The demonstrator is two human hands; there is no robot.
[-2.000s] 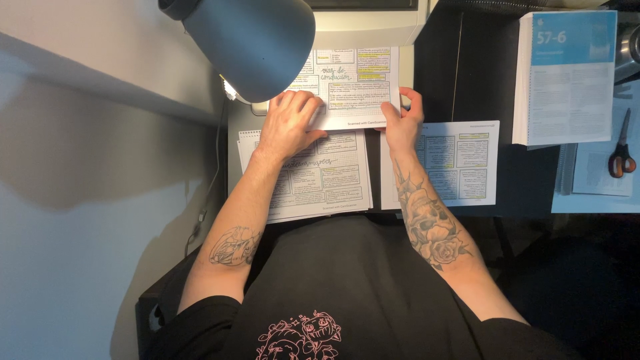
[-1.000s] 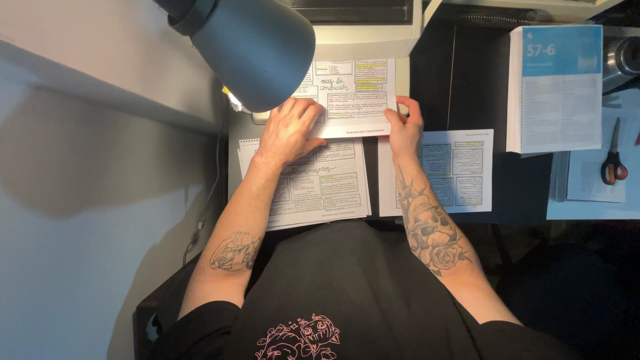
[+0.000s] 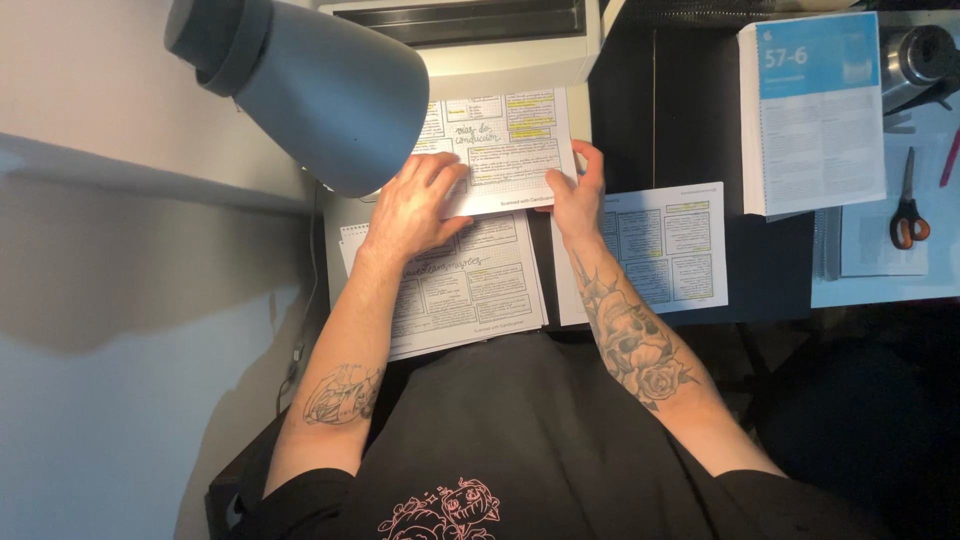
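A sheet of handwritten notes with yellow highlighting (image 3: 517, 161) lies on the pale front part of a machine that looks like a printer (image 3: 510, 60). My right hand (image 3: 581, 187) pinches its lower right corner, thumb on top. My left hand (image 3: 416, 202) rests on the sheet's lower left part, fingers bent and thumb spread; whether it grips the edge I cannot tell. Nearer to me, under my left wrist, lies a stack of similar pages (image 3: 480, 292). Another printed sheet (image 3: 675, 255) lies partly under my right forearm. The lamp head hides the upper left of the held sheet.
A blue-grey lamp head (image 3: 337, 97) hangs low beside my left hand. On the right are a thick spiral-bound book (image 3: 817, 142), scissors (image 3: 910, 217) with black and orange handles on papers, and a metal flask (image 3: 919, 60). A cable (image 3: 311, 292) runs down the left.
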